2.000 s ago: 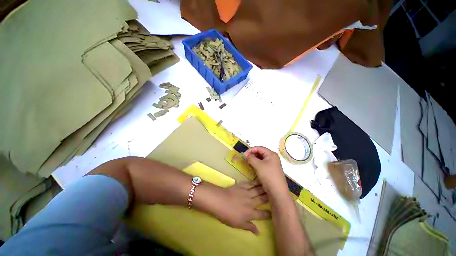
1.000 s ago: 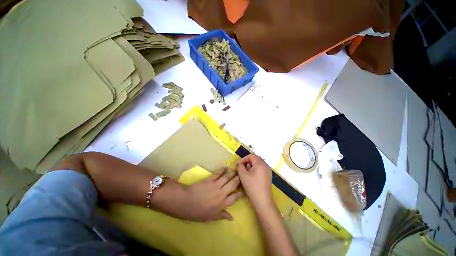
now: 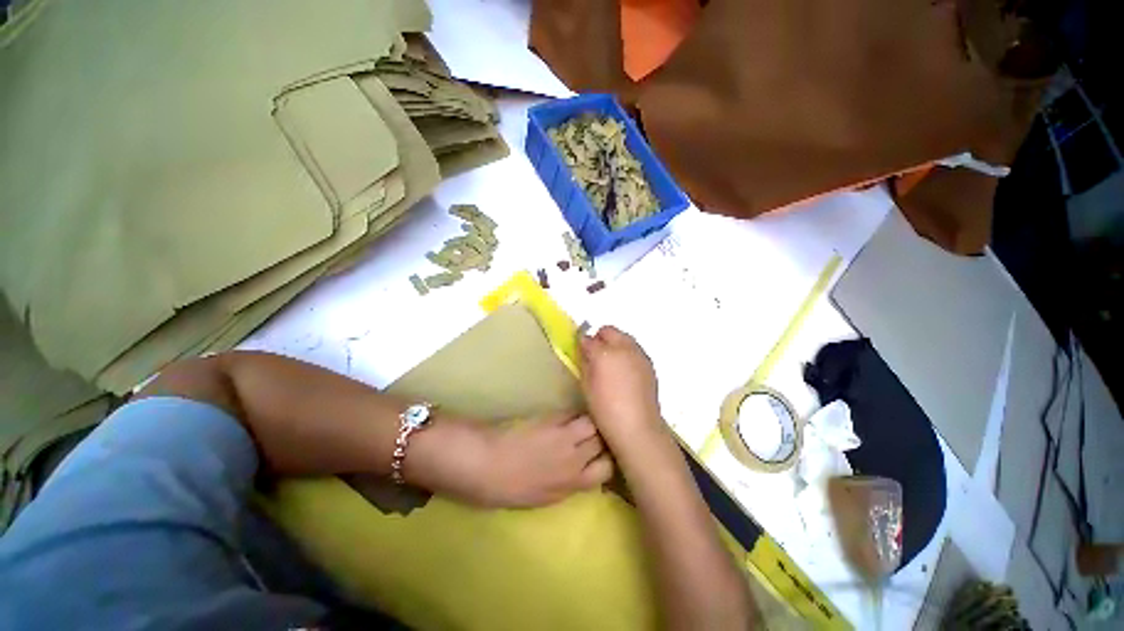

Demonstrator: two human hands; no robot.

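A khaki panel [image 3: 487,364] lies along the yellow guide strip [image 3: 801,589] with its black middle band. Yellow lining [image 3: 481,567] covers the panel's near part. My left hand [image 3: 530,462], wearing a bracelet watch, lies on the work where panel and lining meet. Its fingers are curled and their tips are partly hidden. My right hand [image 3: 620,380] reaches over the guide's upper part, with thumb and forefinger at a small tab [image 3: 583,330]. Whether they grip it is unclear. My right forearm covers part of the guide.
A blue bin [image 3: 561,185] of tabs stands behind loose tabs [image 3: 462,250]. Khaki panels [image 3: 160,160] are stacked left. Brown panels [image 3: 814,111] are at the back. A tape roll [image 3: 761,428], black cloth [image 3: 906,444], clear bottle [image 3: 869,524] and grey sheets [image 3: 931,327] are on the right.
My right hand has moved up along the guide to the small tab lying beyond it. My left hand's fingers have curled, and the yellow flap beside it no longer shows. The view has shifted.
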